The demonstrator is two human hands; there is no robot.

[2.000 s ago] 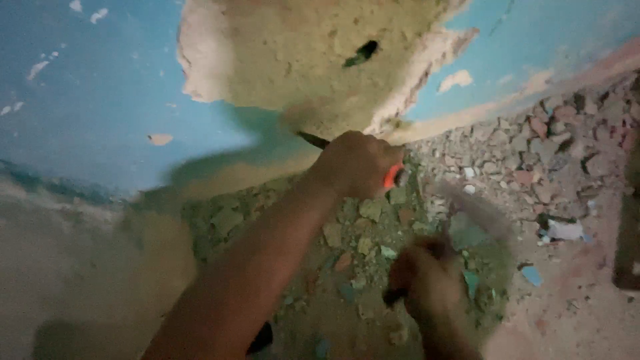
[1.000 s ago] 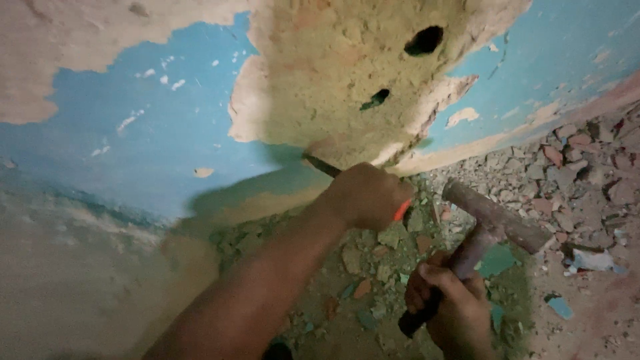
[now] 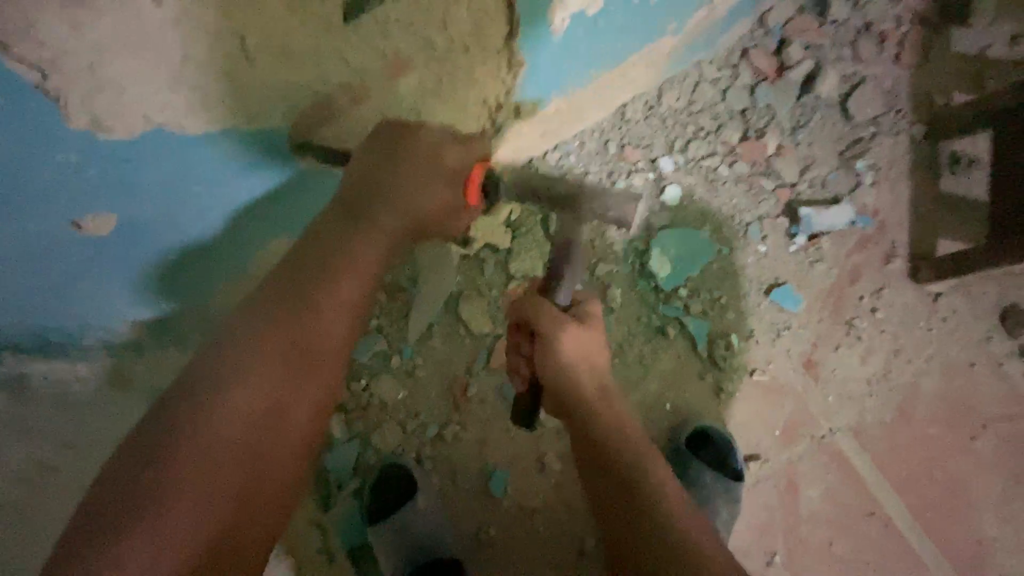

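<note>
My left hand (image 3: 408, 180) grips a chisel (image 3: 320, 152) whose dark blade points left at the wall, near the edge of the blue paint. An orange ring and a dark end of its handle show at the right of the fist. My right hand (image 3: 560, 344) is closed around the handle of a hammer (image 3: 572, 200). The hammer's blurred head lies right beside the chisel's handle end; whether they touch I cannot tell. Around the chisel, the wall (image 3: 384, 72) is bare, rough plaster, with blue paint (image 3: 104, 208) left of it.
Broken plaster and rubble (image 3: 704, 128) lie along the foot of the wall and below my hands. A dark slotted object (image 3: 928, 200) stands at the right edge, by a tiled floor (image 3: 904, 448). My two shoes (image 3: 392, 496) show at the bottom, on the dusty floor.
The hammer's head has moved left, from apart from the chisel one second ago to right beside its handle end. The view has shifted down, so both shoes now show.
</note>
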